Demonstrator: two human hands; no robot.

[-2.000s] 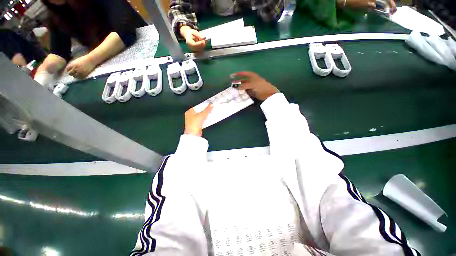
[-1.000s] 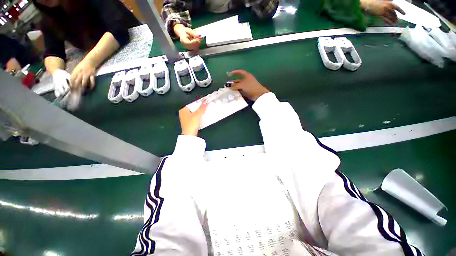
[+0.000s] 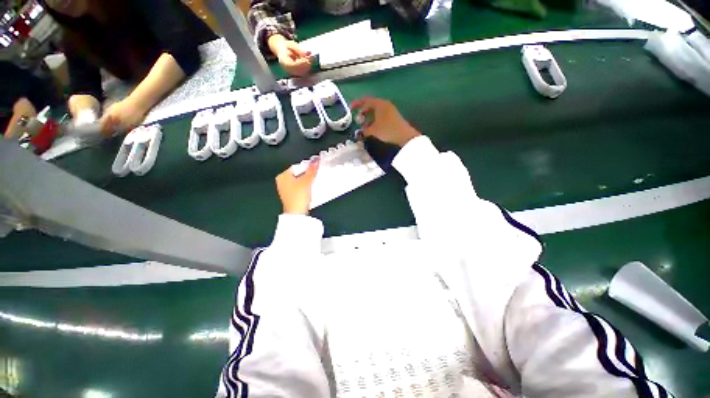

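My left hand (image 3: 297, 186) holds a white sticker sheet (image 3: 342, 172) by its left end, above the green belt. The sheet has a scalloped row of pale shapes along its upper edge. My right hand (image 3: 383, 124) is at the sheet's upper right corner, with a tiny dark piece at its fingertips. Two white housings (image 3: 321, 109) stand just beyond the sheet, near my right fingertips. Several more housings (image 3: 237, 127) stand in a row to their left.
A grey metal post (image 3: 124, 206) crosses the left side. Two housings (image 3: 137, 150) lie far left, one housing (image 3: 544, 71) at right. A curled backing paper (image 3: 659, 304) lies at lower right. Clear film (image 3: 685, 58) is at far right. Coworkers' arms are opposite.
The housings in the middle have shifted right. Two housings show beside the post at left. At right, one housing remains of two. My right fingers have lifted slightly from the sheet's corner.
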